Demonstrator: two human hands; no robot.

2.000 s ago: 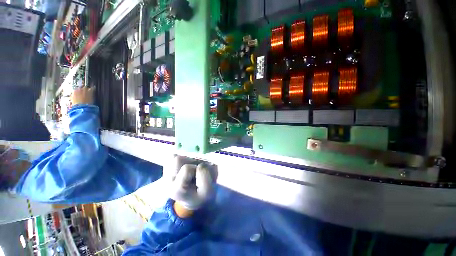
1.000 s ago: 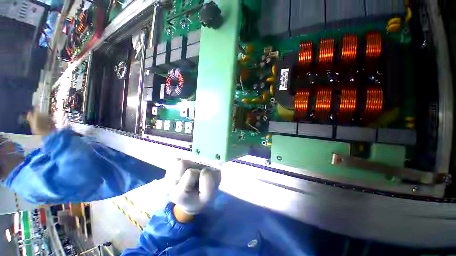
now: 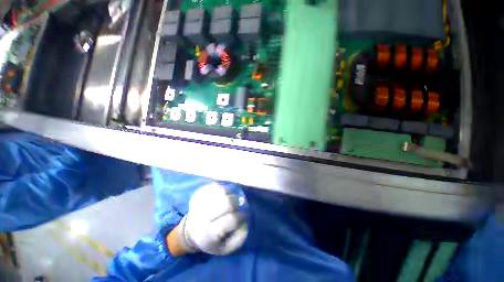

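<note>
The large green circuit board (image 3: 243,82) lies in a metal-edged carrier (image 3: 467,104) beyond the rail. It bears orange copper coils (image 3: 408,99), a toroidal inductor (image 3: 214,60) and white screw terminals (image 3: 212,117). A pale-green press bar (image 3: 305,77) spans it, somewhat blurred. My left hand (image 3: 217,220), in a white knit glove, is below the rail in front of my blue smock, apart from the board. Its fingers are curled closed, and no held object can be made out. My right hand is not in view; blue cloth shows at the lower right edge.
The silver conveyor rail (image 3: 265,171) runs across the view below the board. Another person's blue sleeve (image 3: 44,176) is at the left. Part of another board (image 3: 14,77) shows at the far left. Grey floor with yellow tape (image 3: 77,242) is at the lower left.
The view has shifted, with the board's left part more fully shown and the press bar farther right. My left hand is now lower, clear of the rail. The other person's hand has left view.
</note>
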